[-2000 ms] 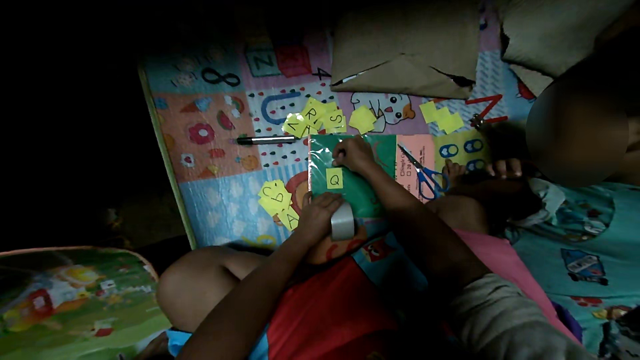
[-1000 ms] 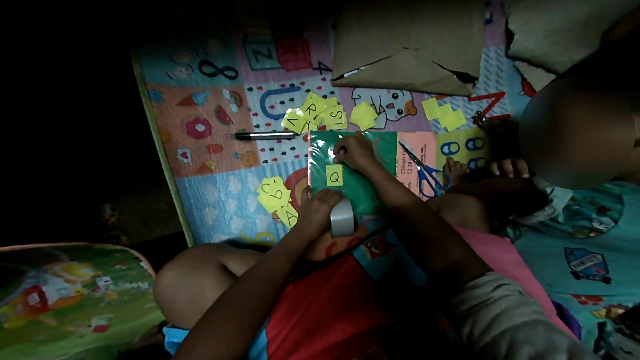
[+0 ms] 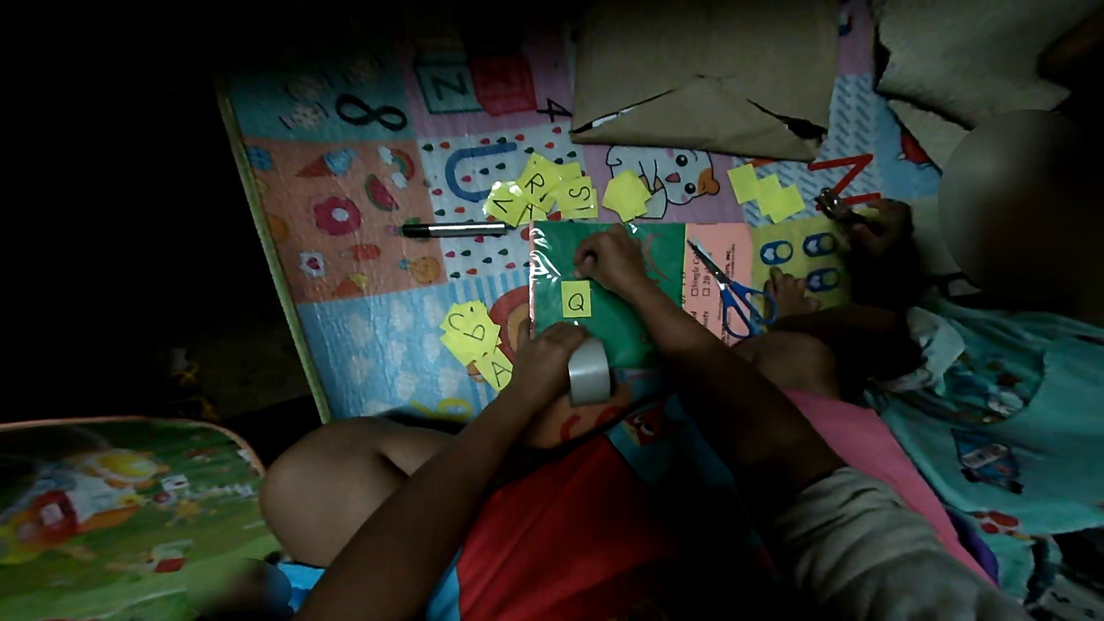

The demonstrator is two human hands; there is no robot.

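A green pad in clear plastic [image 3: 617, 341] lies on the play mat, with a yellow paper square marked Q [image 3: 576, 299] on it. My left hand [image 3: 552, 354] rests at the pad's lower left edge, touching or beside a roll of grey tape [image 3: 590, 373]; whether it grips the roll cannot be told. Above the Q square, my right hand [image 3: 611, 259] is over the pad with curled fingers; anything between them is too dark to make out. Lettered yellow squares [image 3: 535, 183] lie past the pad's top edge, and more lettered squares [image 3: 470, 332] lie to its left.
A marker [image 3: 455, 229] lies left of the pad. Blue-handled scissors [image 3: 733, 293] lie across a pink printed sheet [image 3: 720, 323] at its right. Brown cardboard [image 3: 707, 78] lies beyond, and blank yellow squares [image 3: 766, 193] are near another person's hand [image 3: 881, 231] at the right.
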